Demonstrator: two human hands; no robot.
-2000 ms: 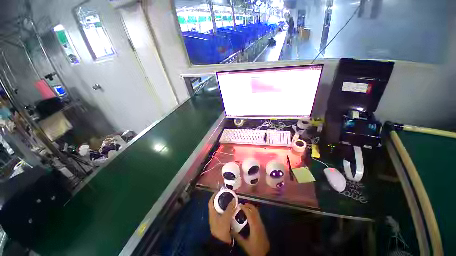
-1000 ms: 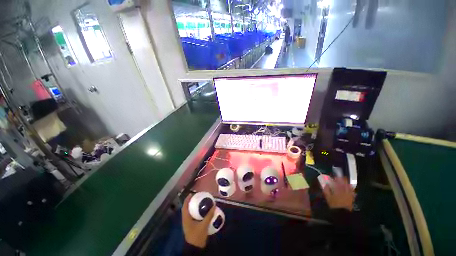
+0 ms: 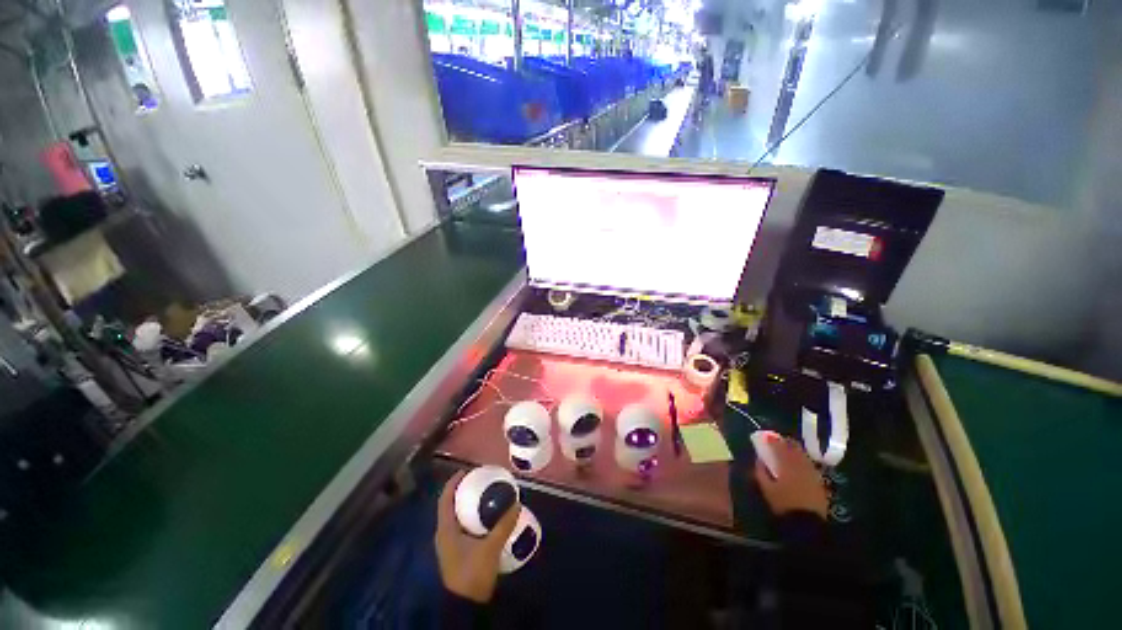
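A white pan-tilt security camera [image 3: 487, 498] with a black lens face is held in my left hand [image 3: 464, 554], low in front of the bench edge. My right hand [image 3: 794, 482] rests over a white computer mouse [image 3: 767, 453]; the mouse's front part shows past the fingers. Three more white cameras stand in a row on the reddish mat: the left one [image 3: 527, 436], the middle one [image 3: 578, 430] and the right one [image 3: 639, 439], whose face glows violet.
A bright monitor [image 3: 640, 236] stands behind a white keyboard [image 3: 597, 340]. A tape roll [image 3: 703, 367], yellow-green notes [image 3: 705, 443] and a dark pen lie nearby. A black label printer [image 3: 837, 332] with a white strip is at the right. Green belts [image 3: 295, 382] flank the bench.
My right hand has left the held camera and moved right onto the mouse. My left hand has moved left, still holding the camera.
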